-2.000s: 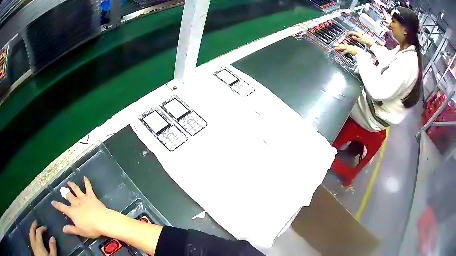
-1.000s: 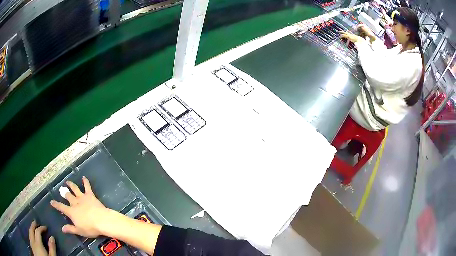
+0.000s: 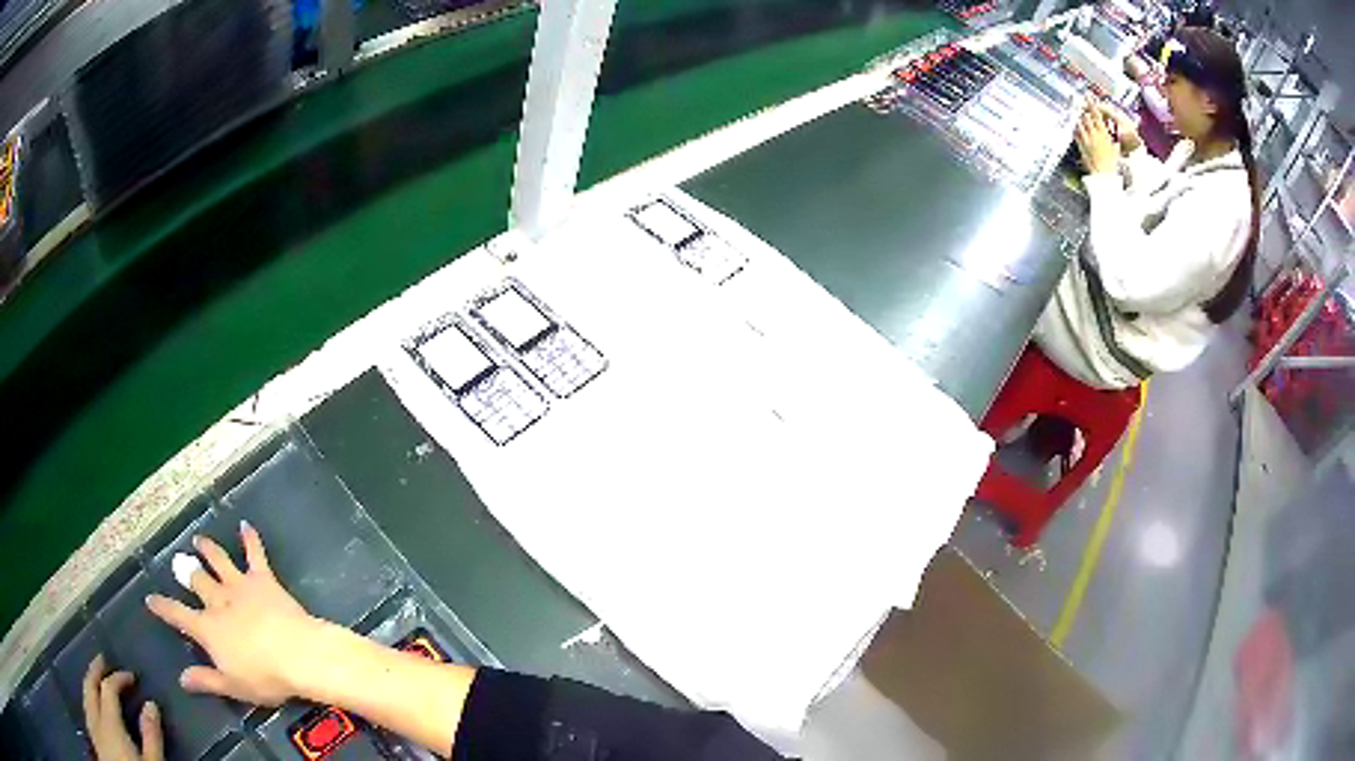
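A clear blister tray (image 3: 305,513) lies at the lower left, looking grey over the mat. My right hand (image 3: 250,632) rests on it with fingers spread, holding nothing, with a small white cover on one fingertip. My left hand (image 3: 116,714) is at the bottom left, cut off by the picture's edge, fingers apart over the tray. Black keypad phones with red ovals (image 3: 323,732) lie in the tray beside and partly under my right forearm. White backing sheets (image 3: 713,491) lie right of the tray, carrying three printed films (image 3: 479,379) near their far edge.
A green conveyor belt (image 3: 297,298) runs beyond the bench rail. A white post (image 3: 562,119) stands at the rail. A person (image 3: 1174,238) sits at the right on a red stool (image 3: 1048,439), near other trays. A brown cardboard piece (image 3: 988,669) is below the bench edge.
The seated person's hands have drawn together and lifted away from the trays, nearer the face. My hands and the sheets stay nearly in place.
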